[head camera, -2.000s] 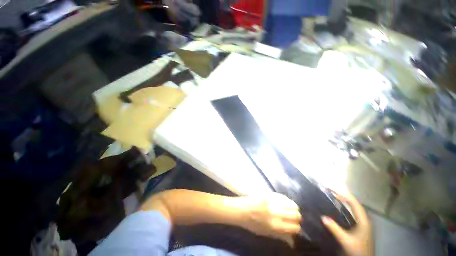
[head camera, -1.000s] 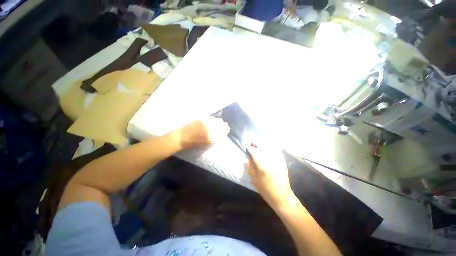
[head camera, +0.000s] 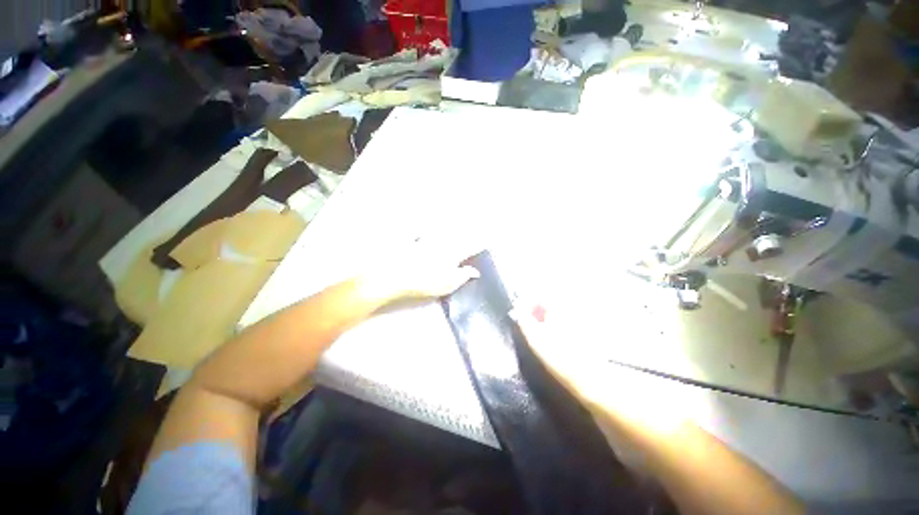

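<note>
A long dark shiny band (head camera: 496,352) runs from the middle of the white table (head camera: 383,216) down over its front edge. My left hand (head camera: 428,282) is at the band's upper left corner, fingers on its end; glare washes out the hand. My right hand (head camera: 539,337) lies along the band's right side, just below the upper end, partly lost in glare. Its exact grip is hidden. The white sewing machine head (head camera: 806,236) stands to the right of both hands, apart from the band.
Tan pattern pieces (head camera: 207,302) and brown cut pieces (head camera: 227,206) lie at the left. A slim tool with a reddish part (head camera: 784,327) is on the machine bed. Ruled markings run along the front table edge (head camera: 403,402). A blue stand (head camera: 494,40) and red basket (head camera: 416,22) are behind.
The band was first angled across the table, then its broad dark part spread to the lower right; now it hangs more steeply towards me. Both hands have moved up to its far end.
</note>
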